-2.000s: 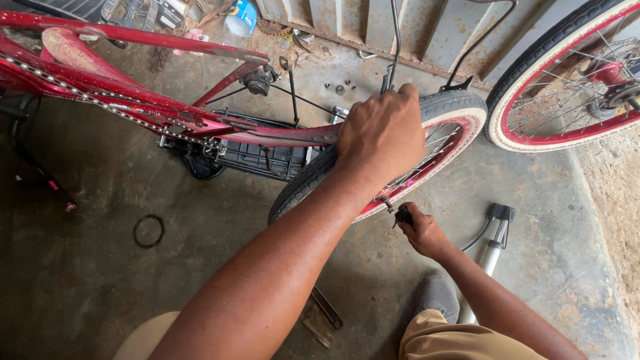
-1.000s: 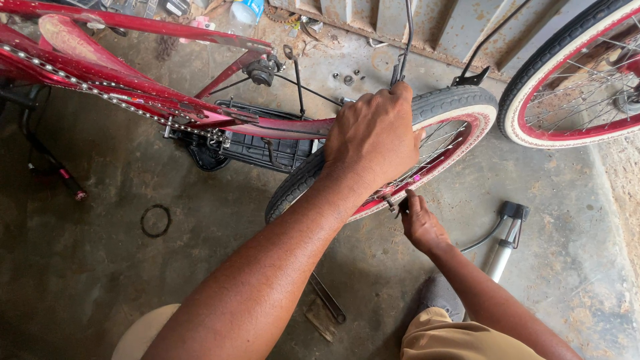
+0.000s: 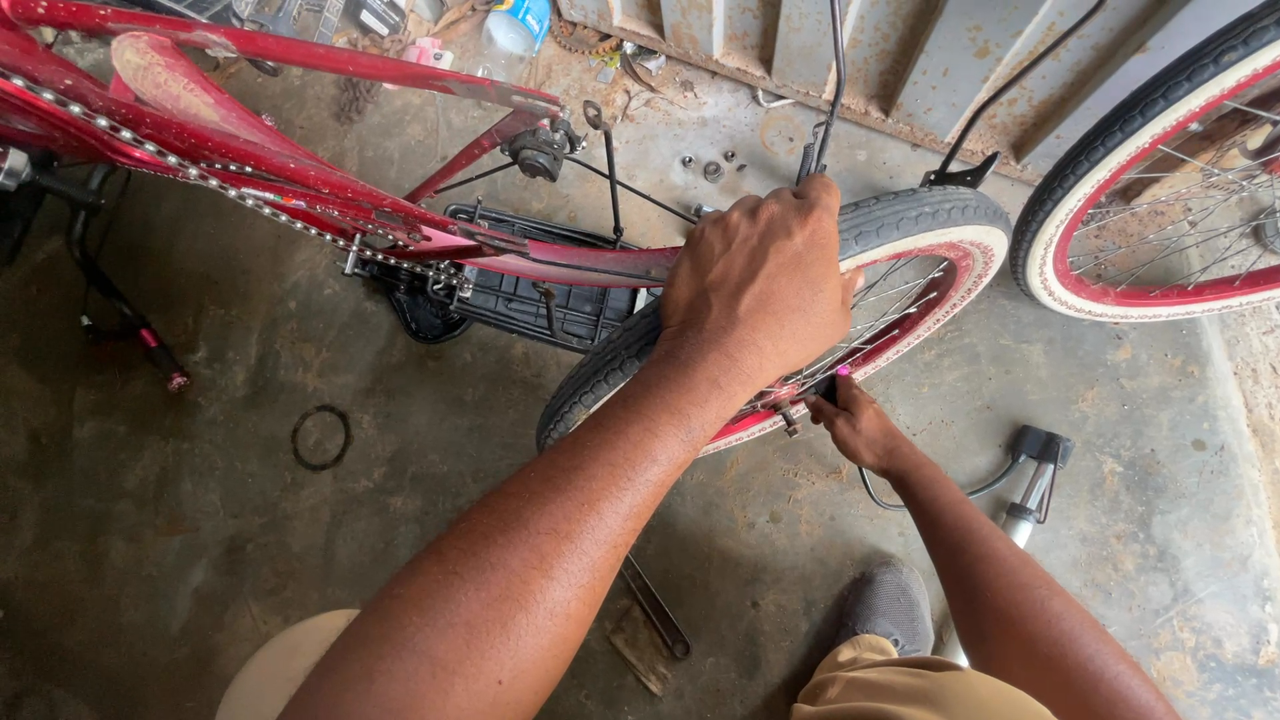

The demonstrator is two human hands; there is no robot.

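Observation:
My left hand (image 3: 755, 280) is closed over the top of a bicycle wheel's black tyre (image 3: 915, 218), which has a white sidewall and a red rim. Low at the near side of this wheel, my right hand (image 3: 858, 425) holds a black pump hose head among the spokes, close to the hub axle (image 3: 789, 420). From there a thin hose runs to a floor pump (image 3: 1022, 515) lying on the concrete. The red bicycle frame (image 3: 330, 70), with its chain (image 3: 170, 160), stretches left from the wheel. Part of the tyre is hidden behind my left hand and forearm.
A second wheel (image 3: 1060, 200) stands at the right by the corrugated metal sheet (image 3: 930, 80). Small nuts (image 3: 713, 171) lie beyond my left hand. A wrench (image 3: 655, 608), a thin black ring (image 3: 321, 437) and my shoe (image 3: 885, 605) are on the floor. A black rear rack (image 3: 550, 300) lies under the frame.
My right hand has moved from below the rim in to the spokes near the hub axle, with the black hose head. My left hand stays on the tyre.

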